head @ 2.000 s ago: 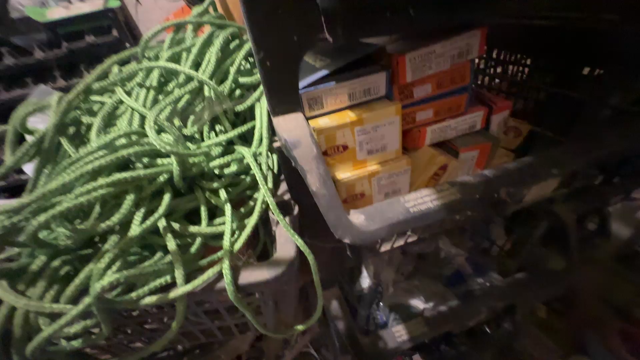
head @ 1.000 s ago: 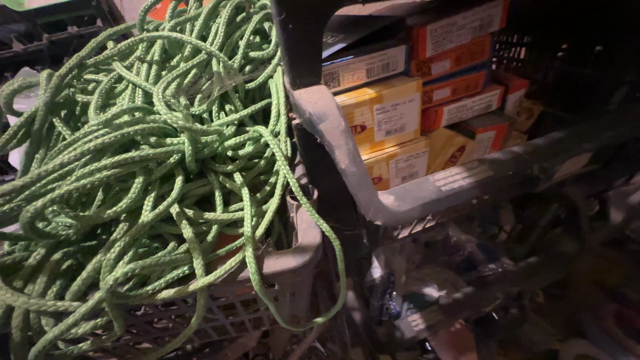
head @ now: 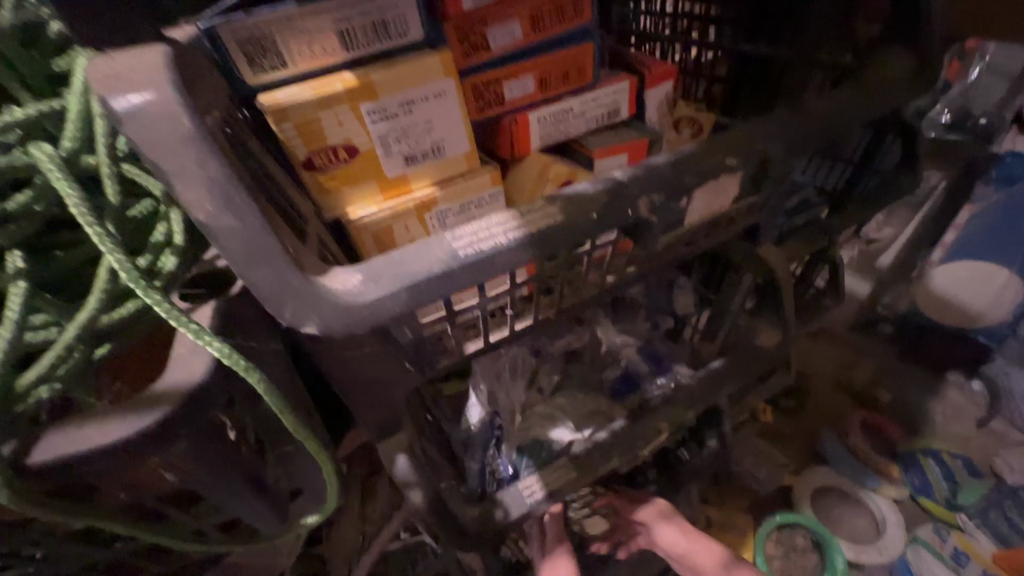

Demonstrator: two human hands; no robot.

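My left hand is at the bottom edge of the head view, fingers pointing up just under the front rim of the lower plastic crate. To its right, my right hand reaches in from the lower right with fingers spread and slightly bent. Between the hands lie small pale things, too blurred to name. The lower crate holds clear plastic bags. Above it, a plastic basket holds yellow cardboard boxes and orange boxes with printed labels.
Green braided rope is heaped in a grey plastic basket on the left, one loop hanging over its rim. At the lower right lie rolls of tape, a green ring-shaped roll and plastic packets.
The view has shifted right and down, toward the crates. Both hands now show at the bottom; two seconds ago neither was plainly visible. The rope heap is now mostly out of view on the left.
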